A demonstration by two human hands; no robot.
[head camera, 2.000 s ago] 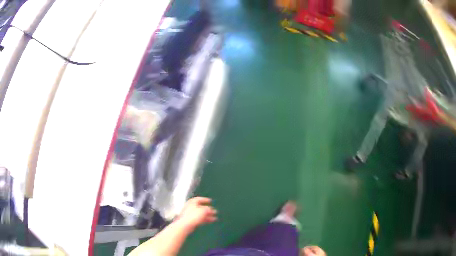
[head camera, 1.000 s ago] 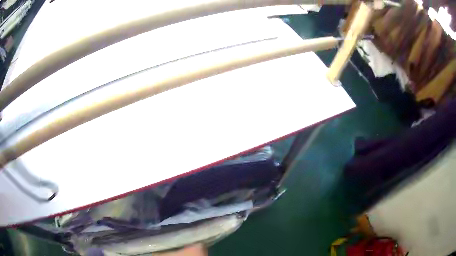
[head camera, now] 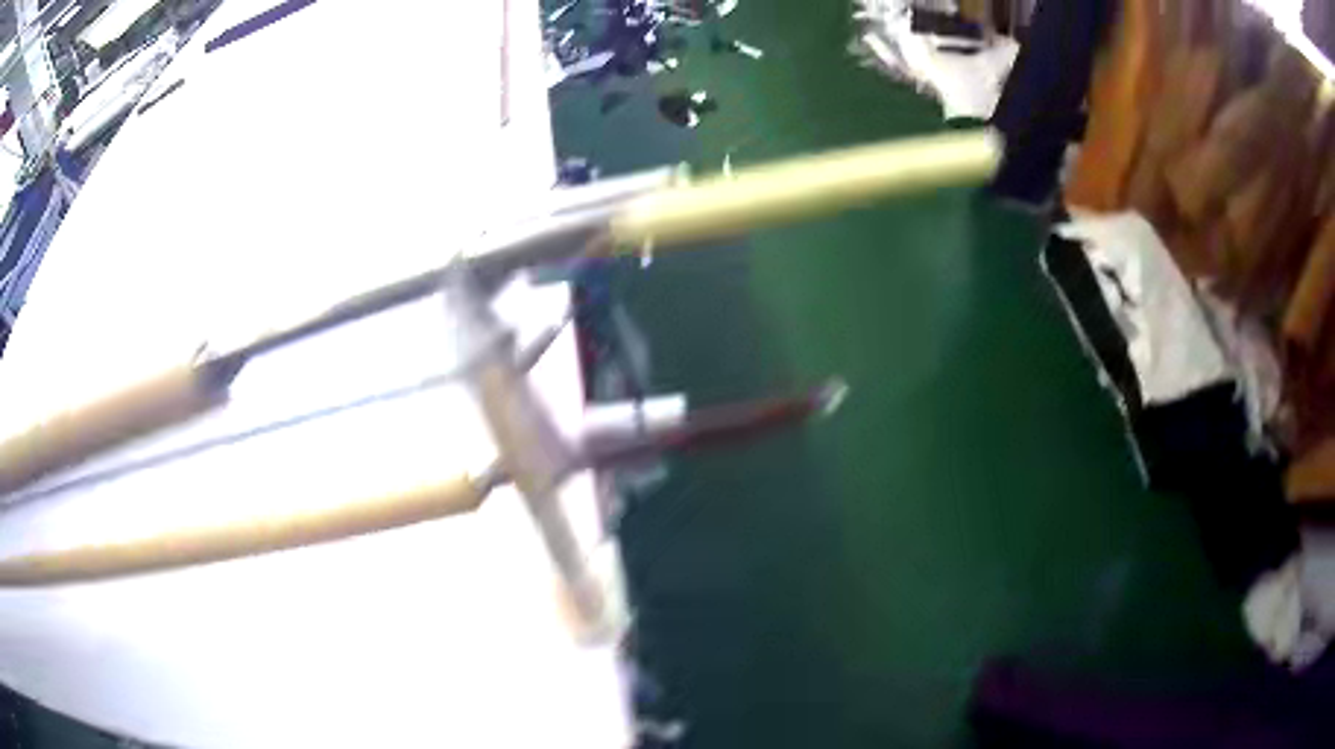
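Observation:
Neither of my hands is in the picture. Nearest in front of me is the end of a long white table (head camera: 337, 644). A long pale roller (head camera: 249, 530) lies across it, with a second roller (head camera: 103, 424) behind. A blurred crosspiece (head camera: 527, 439) stands at the table's end. A yellow rod (head camera: 805, 187) and a dark reddish rod (head camera: 718, 427) stick out past the end over the floor.
Green floor (head camera: 879, 556) lies right of the table, with dark and white scraps (head camera: 681, 106) on it at the top. Brown hanging pieces (head camera: 1201, 161) and white cloth (head camera: 1157, 315) are at the right. Dark purple cloth (head camera: 1127, 714) shows at the bottom right.
The view has swung along the table to its far end. The table end now sits nearer the middle and the hanging brown pieces show larger. The hands seen earlier have left the picture.

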